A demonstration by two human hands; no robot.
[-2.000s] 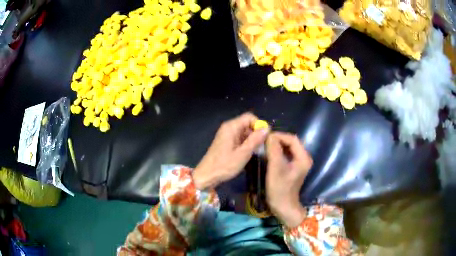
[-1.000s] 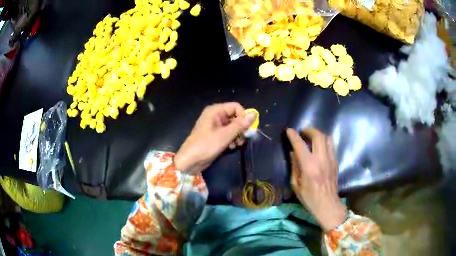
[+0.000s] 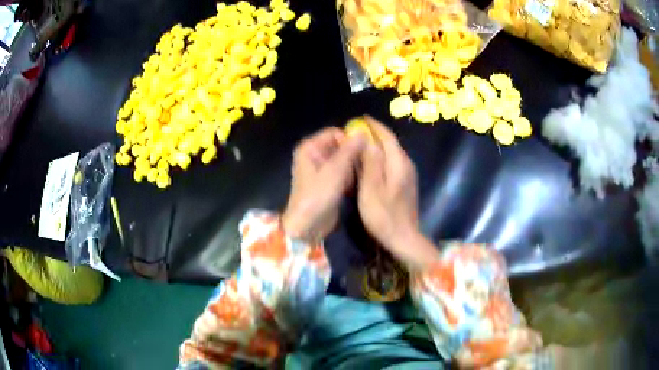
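Note:
My left hand (image 3: 318, 177) and my right hand (image 3: 386, 181) meet above the black table sheeting, fingertips together. A small yellow piece (image 3: 358, 128) shows between their fingertips, mostly covered by the fingers. Both hands are blurred. Whether any white stuffing is in the piece is hidden. Brownish-yellow loops (image 3: 383, 280) hang at the table's near edge, partly behind my right wrist. Pale yellow flat pieces (image 3: 473, 105) lie in front of an open clear bag (image 3: 412, 40). A large pile of plump yellow pieces (image 3: 199, 90) lies at the left.
White stuffing (image 3: 603, 126) lies at the right. A fuller bag of golden pieces (image 3: 560, 25) is at the top right. A crumpled clear bag (image 3: 90, 199), a white card (image 3: 58, 195) and a thin yellow strip (image 3: 117, 220) are at the left. A yellow bundle (image 3: 58, 278) sits below.
My right hand has come back to the left and joined my left hand at the yellow piece. Both hands are farther from my body. The right wrist now partly covers the loops.

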